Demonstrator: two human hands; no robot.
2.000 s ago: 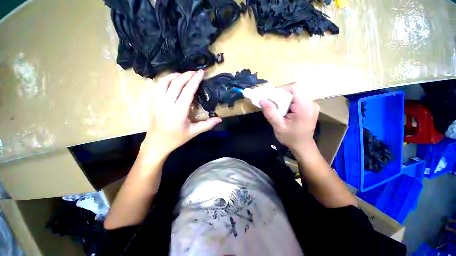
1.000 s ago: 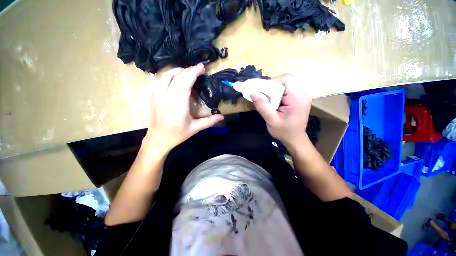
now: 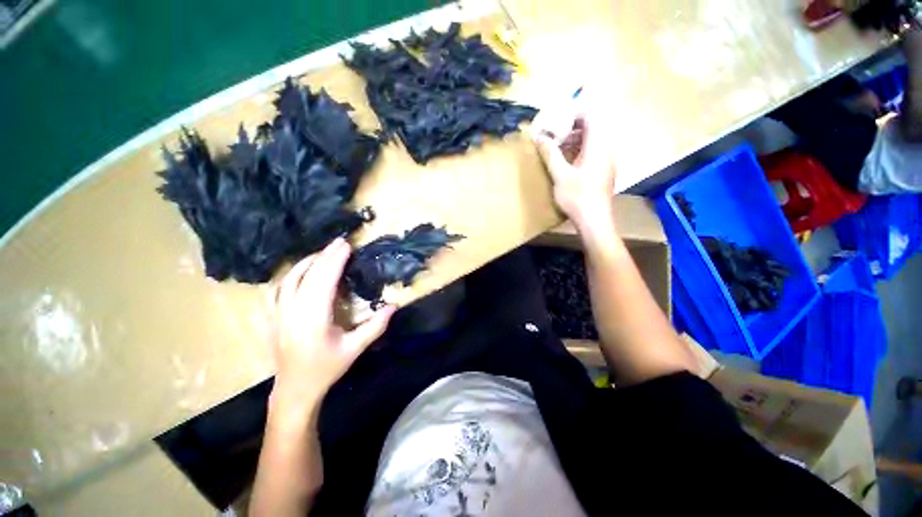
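Note:
A black shell piece [image 3: 404, 256] with a jagged, leaf-like edge lies on the tan bench near its front edge. My left hand [image 3: 326, 318] holds its left end between fingers and thumb. My right hand [image 3: 581, 167] is off to the right, over the bench edge, with the white glue bottle [image 3: 558, 113] in its fingers. The bottle's blue tip points up and away from the piece. The bottle is partly hidden and washed out by glare.
Two heaps of black pieces, left [image 3: 265, 182] and right [image 3: 435, 91], lie behind. A carton [image 3: 639, 237] with black parts and a blue crate [image 3: 801, 321] stand at right. A red stool [image 3: 809, 192] and part of another person [image 3: 895, 151] are beyond.
My right hand has moved the glue bottle away from the piece to the right, and its tip has turned upward. The view has turned right. My left hand stays at the piece.

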